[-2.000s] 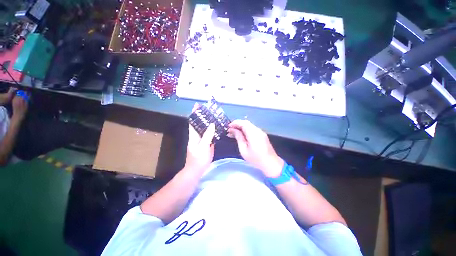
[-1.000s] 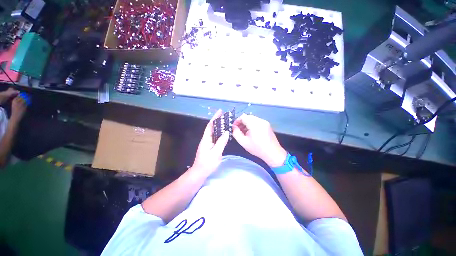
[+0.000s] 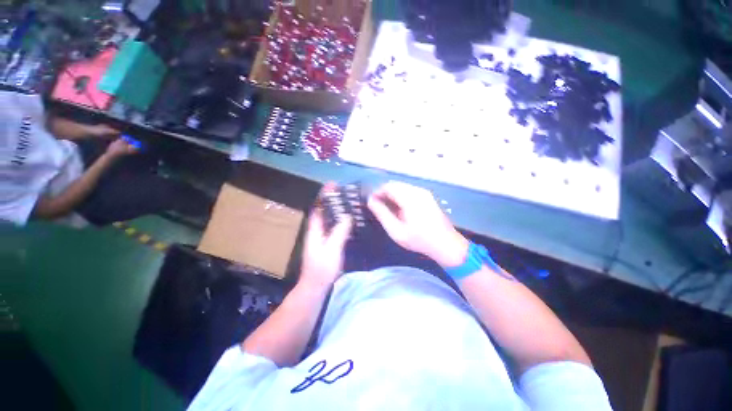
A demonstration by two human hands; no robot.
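A small dark PCB panel point(image 3: 347, 204) with rows of silver spots is held over my lap, just in front of the bench edge. My left hand point(image 3: 325, 241) grips it from the left, with the thumb on its face. My right hand point(image 3: 411, 217), with a blue band on the wrist, is at the panel's right edge with fingers bent together; whether it holds a small part is hidden and blurred. A similar striped panel block point(image 3: 278, 130) lies on the bench beside a small pile of red-and-silver components point(image 3: 323, 139).
An open carton point(image 3: 309, 98) of red-silver pieces stands behind the pile. A white foam tray point(image 3: 481, 183) bears heaped black plastic parts point(image 3: 562, 104). Metal fixtures point(image 3: 690, 148) stand at right. Another person point(image 3: 40, 160) sits at left. A brown carton point(image 3: 253, 231) is below the bench edge.
The view has swung left, so the bench things appear further right and more of the other person shows. The panel is tilted differently in my left hand, and my right hand remains at its right edge.
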